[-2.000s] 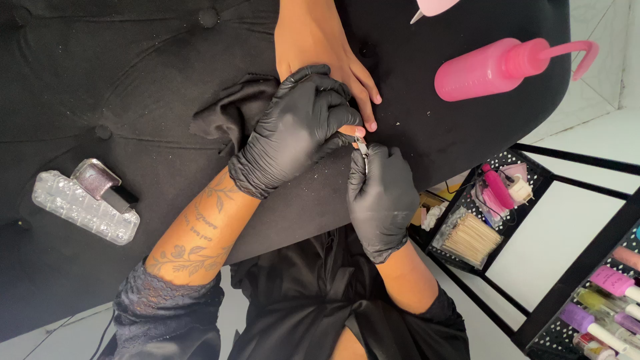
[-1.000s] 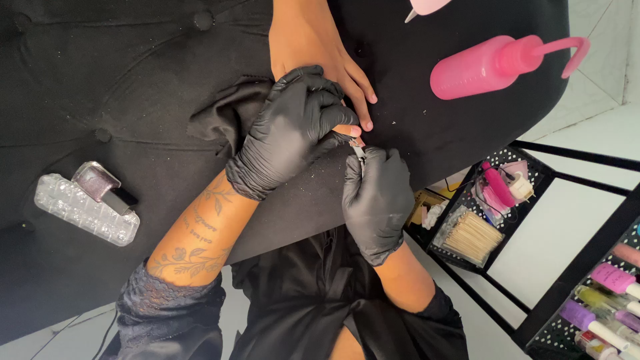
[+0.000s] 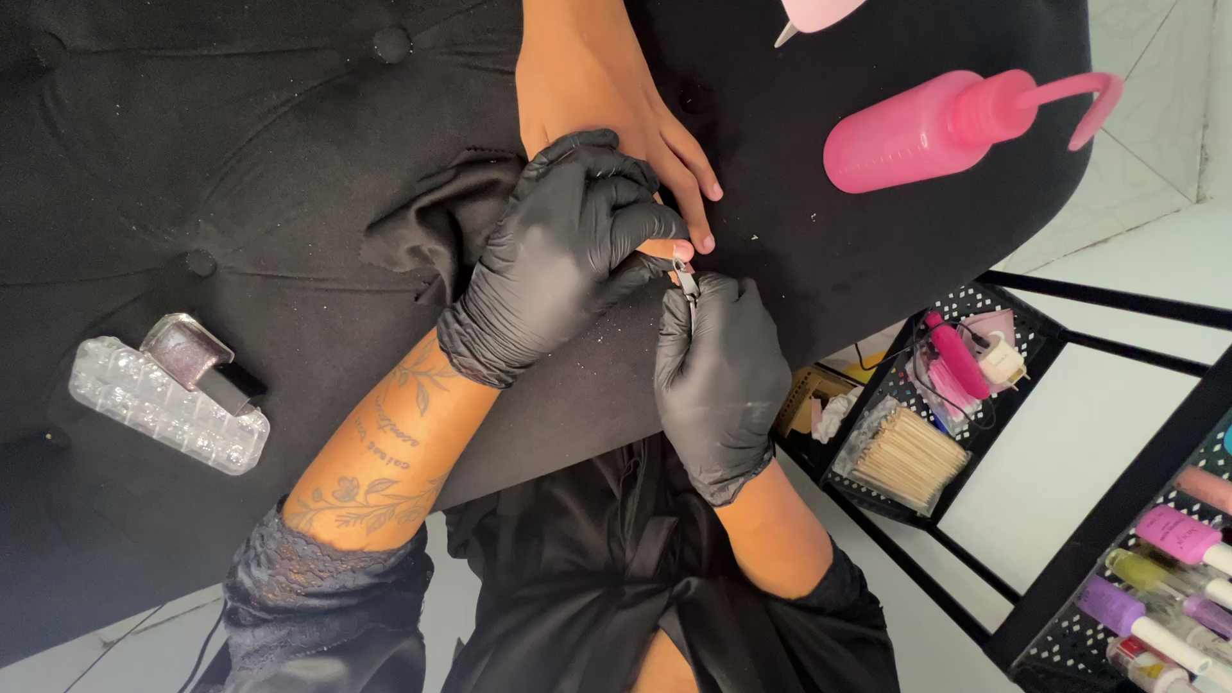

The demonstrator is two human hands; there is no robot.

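Note:
My left hand (image 3: 568, 260), in a black glove, grips a finger of another person's hand (image 3: 587, 82), which reaches in from the top edge. In my black-gloved right hand (image 3: 722, 375) is a small metal nipper (image 3: 686, 279); its tip touches the skin beside the nail of the held finger. The nipper's handles are mostly hidden in my palm. Two more fingers of the other person lie on the black cushioned surface (image 3: 318, 241), to the right of my left hand. A crumpled black cloth (image 3: 448, 217) lies beside my left wrist.
A pink wash bottle (image 3: 910, 130) lies at the upper right, near a pink-and-white tool (image 3: 818, 12). At left, a nail polish bottle (image 3: 188, 351) rests against a clear compartment case (image 3: 173, 409). A black rack at lower right holds wooden sticks (image 3: 910, 457) and several polish bottles (image 3: 1116, 606).

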